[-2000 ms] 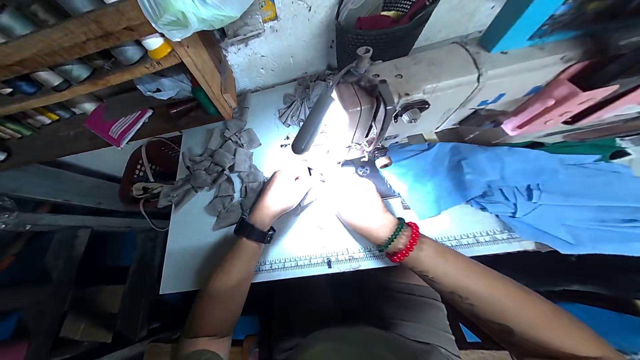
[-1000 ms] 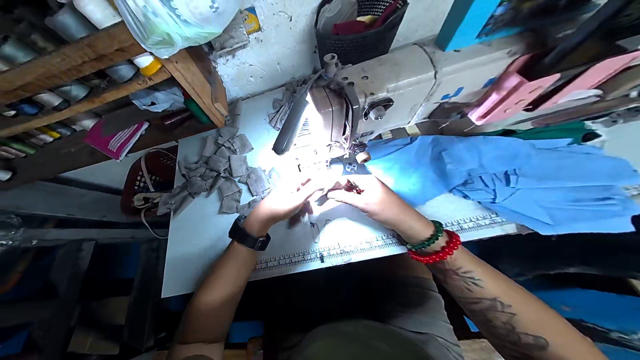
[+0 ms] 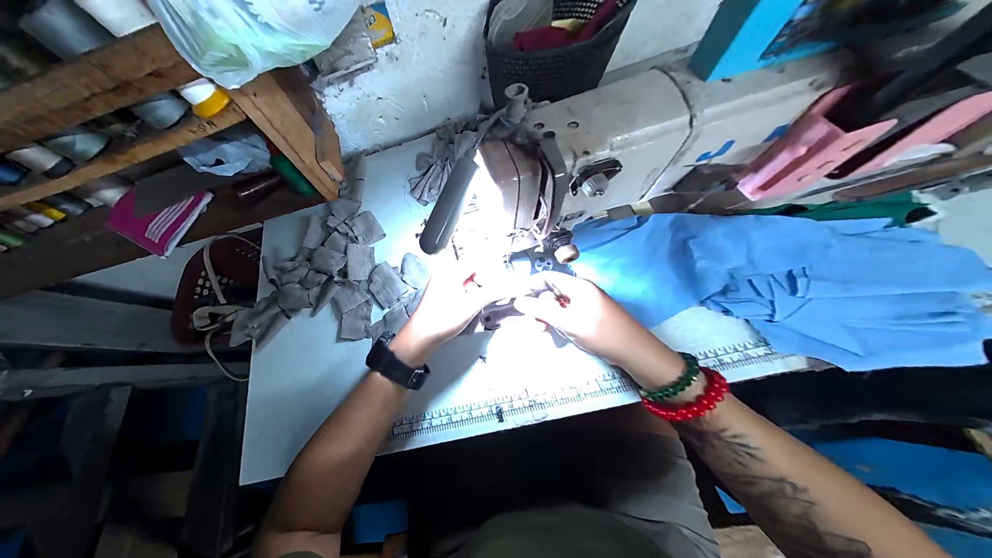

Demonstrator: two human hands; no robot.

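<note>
Bright lamp light washes out much of the area around the needle of the sewing machine (image 3: 597,147). Just in front of it, my left hand (image 3: 453,306) has its fingers bent around a small piece of grey fabric (image 3: 496,314), partly hidden. My right hand (image 3: 577,310) meets it from the right, thumb and fingers pinched at the same piece; something small and reddish-brown shows in its palm, too unclear to name. Left of my hands lie many grey fabric pieces (image 3: 360,263) in a linked heap. Blue cloth (image 3: 759,271) spreads over the table's right side.
A printed measuring scale (image 3: 527,403) runs along the table's front edge. Wooden shelves (image 3: 101,70) with thread spools stand at the left, above a dark red perforated basket (image 3: 221,287). A black basket (image 3: 535,74) is behind the machine, and pink holders (image 3: 821,147) are at the right.
Both hands stay close together in front of the needle area, with their fingers shifted. The grey pieces remain heaped at the left. The view has swung slightly.
</note>
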